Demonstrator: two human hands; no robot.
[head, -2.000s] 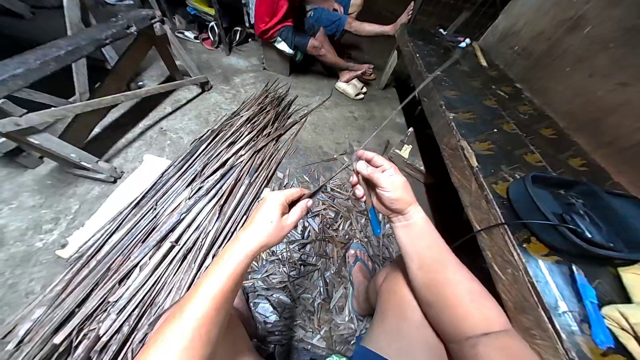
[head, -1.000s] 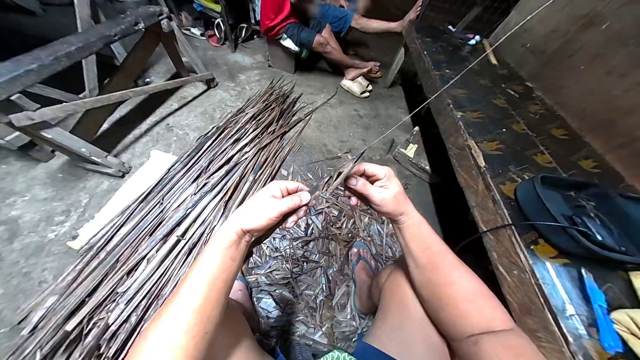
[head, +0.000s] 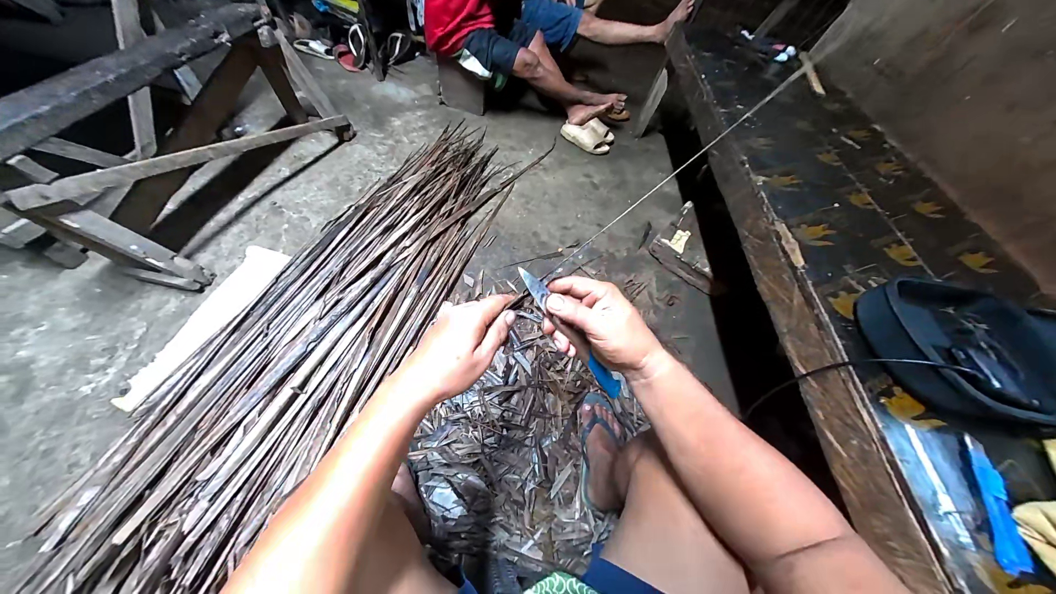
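My right hand [head: 606, 322] is closed around a small knife [head: 606, 378] with a blue handle, its blade pointing up and left. A long thin strip [head: 685, 165], probably a palm leaf midrib, runs from between my hands up to the right. My left hand [head: 466, 338] pinches the strip's near end, just left of the blade. Whether the blade touches the strip, I cannot tell. A large bundle of dry brown strips [head: 330, 330] lies on the floor beside my left arm. Leaf shavings [head: 528, 462] cover the floor beneath my hands and around my sandalled foot.
At the left stands a wooden trestle [head: 181, 165]. A wooden bench [head: 813, 346] at the right bears a black bag [head: 949, 355] and a blue object [head: 994, 503]. Other people's legs [head: 553, 78] and pale slippers [head: 587, 136] are at the top. White sacking [head: 206, 322] lies under the bundle.
The knife blade, hidden by my right hand one second ago, now shows between my hands. The strip still runs up to the right. My hands remain close together.
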